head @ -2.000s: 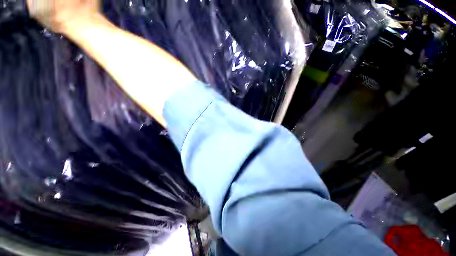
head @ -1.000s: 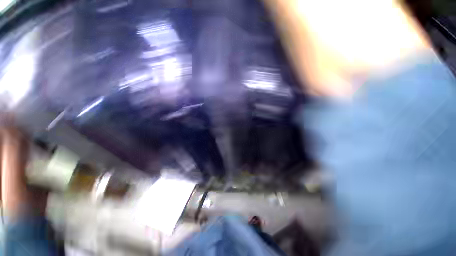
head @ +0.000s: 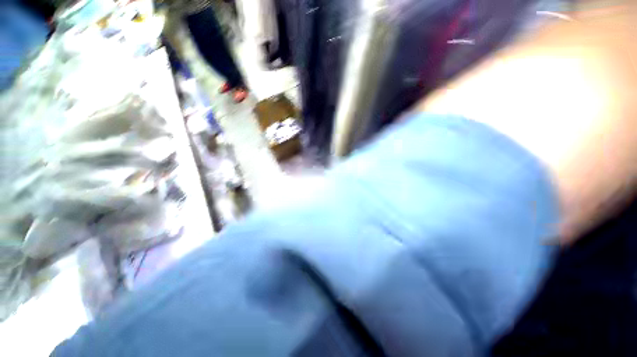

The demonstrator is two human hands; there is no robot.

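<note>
The view is blurred. My left arm in a blue sleeve crosses from the lower left to the right. The bare forearm runs to the right edge, and my left hand is cut off there. My right hand is out of the picture. Dark hanging garments (head: 412, 52) with shiny streaks fill the top behind the arm, with a pale one (head: 356, 80) among them and a reddish strip (head: 450, 31). Whether either hand holds anything is hidden.
A long white-topped table (head: 199, 226) at left bears a heap of crumpled milky bags (head: 105, 157). In the aisle beyond stands an open brown cardboard box (head: 274, 111) with white items inside. A person's dark-clothed leg (head: 213, 45) and reddish shoes show near it.
The view has swung from the bagged garments to the table and aisle. The right arm has left the picture, and the left arm now reaches across to the right.
</note>
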